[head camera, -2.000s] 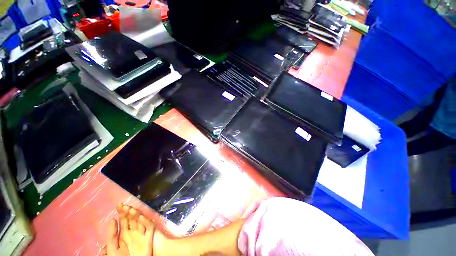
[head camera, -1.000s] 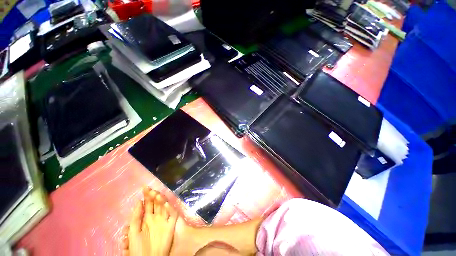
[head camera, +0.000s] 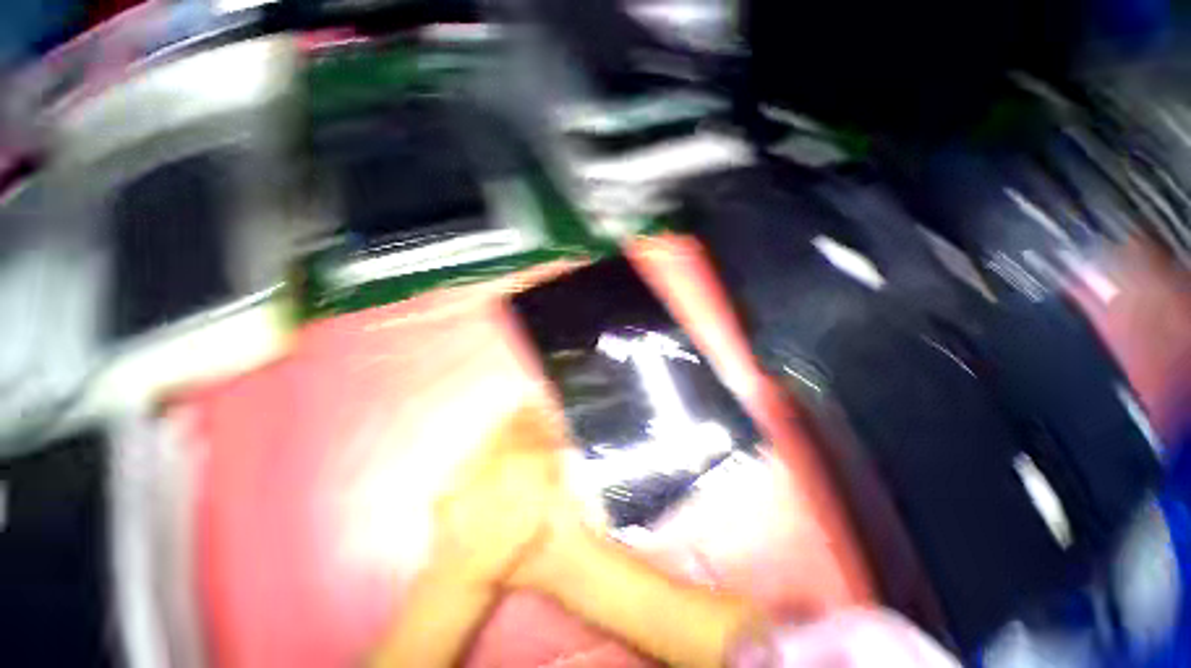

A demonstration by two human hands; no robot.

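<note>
The picture is strongly blurred. A glossy black panel [head camera: 614,352] lies flat on the pink-red mat [head camera: 301,470], with bright lamp reflections on it. My left hand [head camera: 486,485] and my right hand [head camera: 533,506] meet and overlap just left of the panel's lower part. The left forearm comes up from the bottom edge, and the right forearm comes from the lower right with a pink sleeve. Blur and overlap hide the fingers, and whether either hand holds anything cannot be told.
Black units with small white labels [head camera: 914,392] lie to the right. A dark unit on white sheets [head camera: 405,183] sits on the green mat [head camera: 392,290] behind. Pale-edged trays with dark units [head camera: 163,242] are at the left. Blue material [head camera: 1175,574] shows at the right edge.
The view has swung left, so the panel and stacks sit further right. My left forearm and hand have come into view and meet my right hand, whose spread fingers no longer show.
</note>
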